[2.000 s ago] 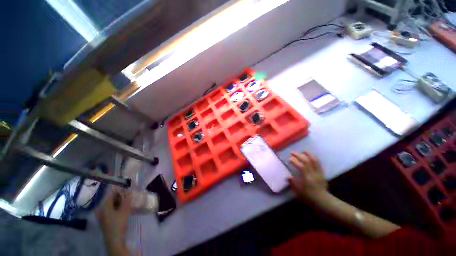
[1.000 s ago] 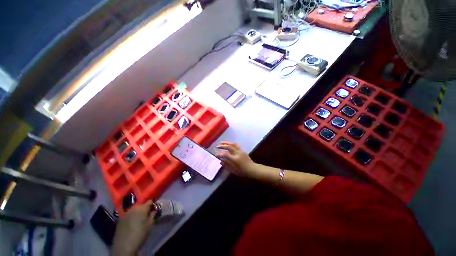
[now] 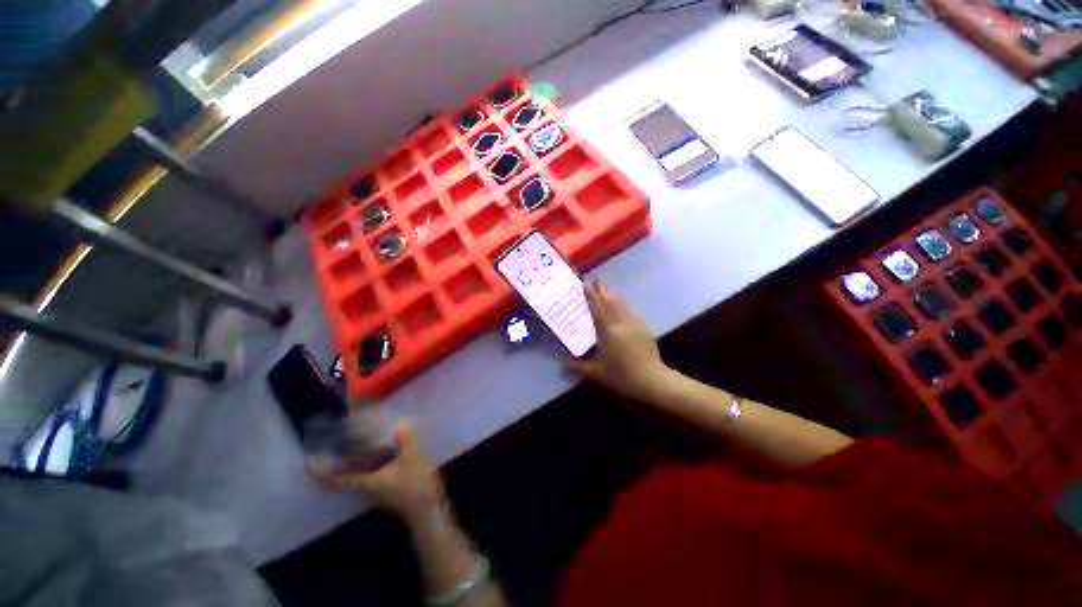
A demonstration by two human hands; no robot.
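The test smartphone point(image 3: 548, 291), its pale app screen lit, lies against the near edge of the red-orange bench watch tray point(image 3: 415, 318). My right hand point(image 3: 623, 344) grips its lower right end. A smartwatch body point(image 3: 517, 331) with a lit white pattern lies on the table just left of the phone. My left hand point(image 3: 398, 472) is closed around a blurred, pale, shiny object point(image 3: 356, 436), perhaps a clear bottle or wrapped roll, over the near table edge. The bench tray holds several watch bodies in its pockets.
A spare black phone point(image 3: 306, 385) lies left of the tray. Two phones point(image 3: 673, 142) point(image 3: 814, 176), a dark-framed device point(image 3: 809, 62) and a white block point(image 3: 929, 125) lie farther right. A fuller second watch tray point(image 3: 949, 311) sits lower right. A metal frame point(image 3: 125, 237) stands left.
My left hand and the pale object came in from the left to the near table edge. My right hand, earlier at the phone's edge, now wraps its lower end. The camera view has shifted.
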